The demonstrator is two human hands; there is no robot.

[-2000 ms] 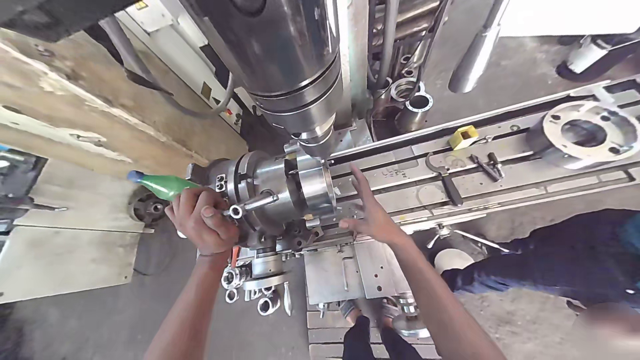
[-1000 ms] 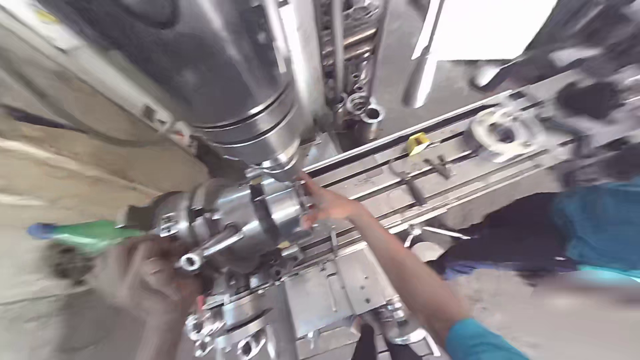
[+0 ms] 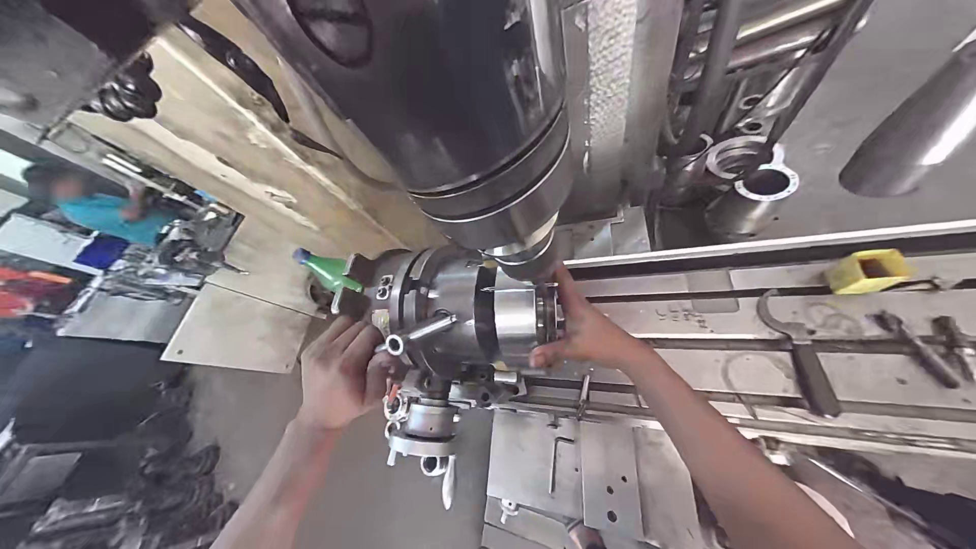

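A round metal workpiece (image 3: pixel 516 316) sits at the right face of a dark dividing head or rotary chuck (image 3: pixel 450 305), beneath the machine's spindle head (image 3: pixel 488 137). My right hand (image 3: pixel 583 328) spans the workpiece's right end, thumb and fingers apart, touching its edge. My left hand (image 3: pixel 347 370) is curled at the unit's left rear, beside a ring-ended metal lever (image 3: pixel 419 334); what its fingers grip is hidden. Just behind that hand lies a green bottle with a blue cap (image 3: pixel 328 268). A handwheel (image 3: pixel 431 427) hangs below the unit.
On the slotted machine table (image 3: pixel 686 366) lie a yellow block (image 3: pixel 868 271), a hook spanner (image 3: pixel 808 366) and a dark tool (image 3: pixel 915 347). Metal sleeves (image 3: pixel 751 202) stand behind it. A hex key (image 3: pixel 560 461) lies on the front plate. Another person (image 3: pixel 114 213) is at the far left.
My right hand, away from the workpiece's end with fingers spread two seconds ago, is now against it. The view has shifted, and a person has come into sight at the far left.
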